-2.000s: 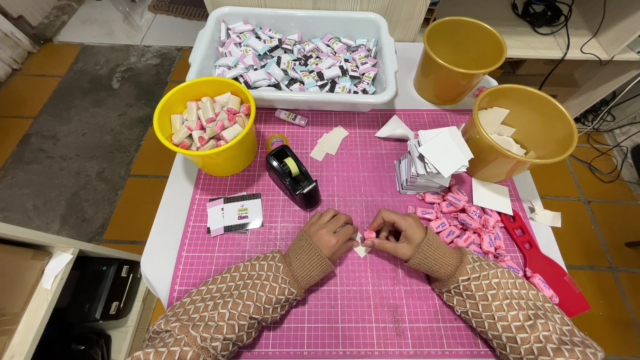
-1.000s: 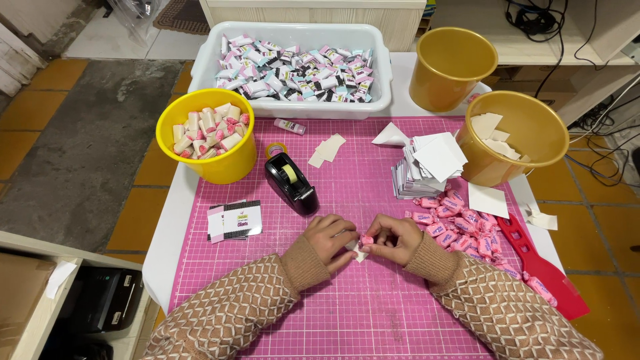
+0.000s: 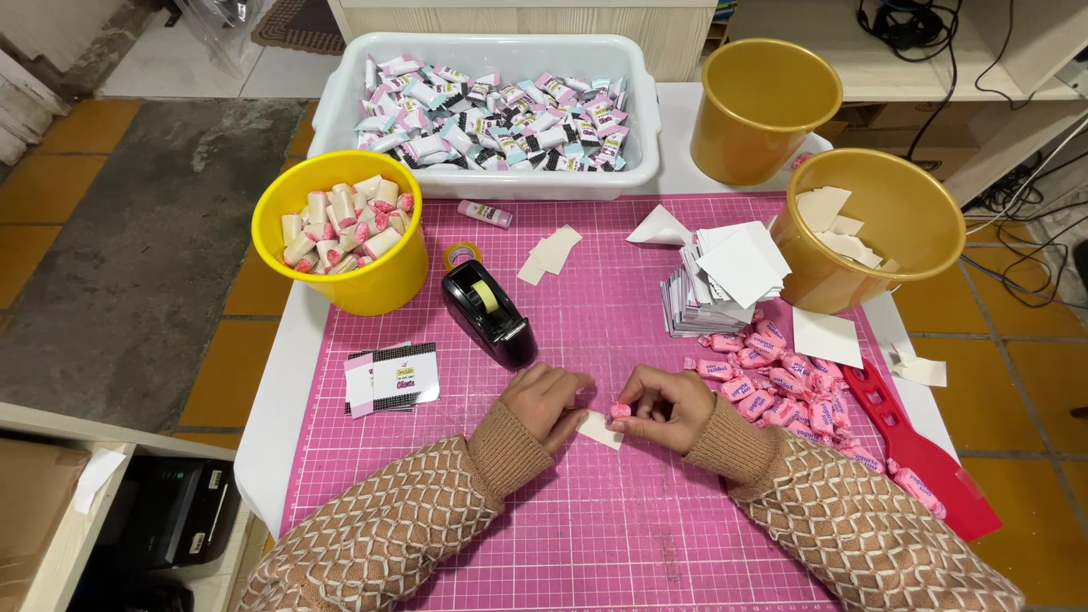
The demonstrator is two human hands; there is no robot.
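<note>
My right hand pinches a pink wrapped candy between thumb and fingers, above a small cream paper strip on the pink cutting mat. My left hand lies at the strip's left edge, fingers apart; whether it grips the strip cannot be told. Loose pink candies are piled to the right of my right hand. Beyond my left hand stands a black tape dispenser. Printed labels lie at the left, and two cream strips lie farther back.
A yellow bucket holds paper-rolled candies; a white tub holds printed-wrapper ones. Two gold buckets stand at the right, the near one with paper pieces. A paper stack, a red spatula, a tape roll and a small printed tube lie about.
The cream strip now lies flatter and shows more between my hands. My left fingers have spread from the candy, which stays in my right hand.
</note>
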